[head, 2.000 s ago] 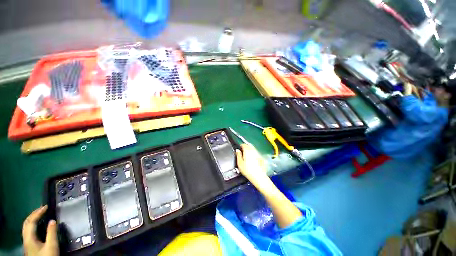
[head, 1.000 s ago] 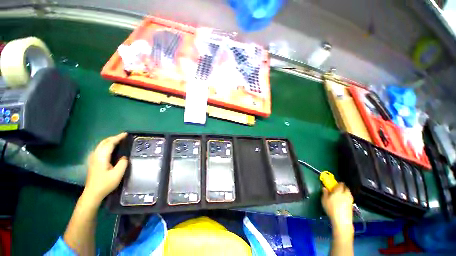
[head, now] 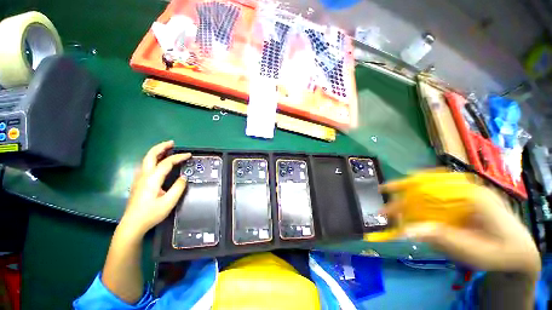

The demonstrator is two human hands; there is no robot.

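A long black phone tray point(head: 331, 200) lies in front of me with several phone housings in its slots; the fourth slot from the left holds no phone. My left hand point(head: 154, 194) rests on the tray's left end, fingertips at the camera end of the leftmost phone housing point(head: 198, 203). My right hand point(head: 472, 227), blurred by motion, holds the yellow air blow gun point(head: 439, 194) above the tray's right end, beside the rightmost phone housing point(head: 368, 194). The gun's nozzle is too blurred to make out.
A red parts tray point(head: 230, 82) with bagged dotted sheets sits on a tan board point(head: 187, 95) behind. A white strip point(head: 261, 115) hangs over its edge. A tape dispenser point(head: 57, 115) stands at left. Another red tray point(head: 478, 148) lies at right. A blue bin point(head: 363, 275) is below the bench edge.
My right hand has lifted the yellow air blow gun from the bench and brought it left and towards me. My left hand's fingertips have moved onto the leftmost phone's camera end. The view has shifted.
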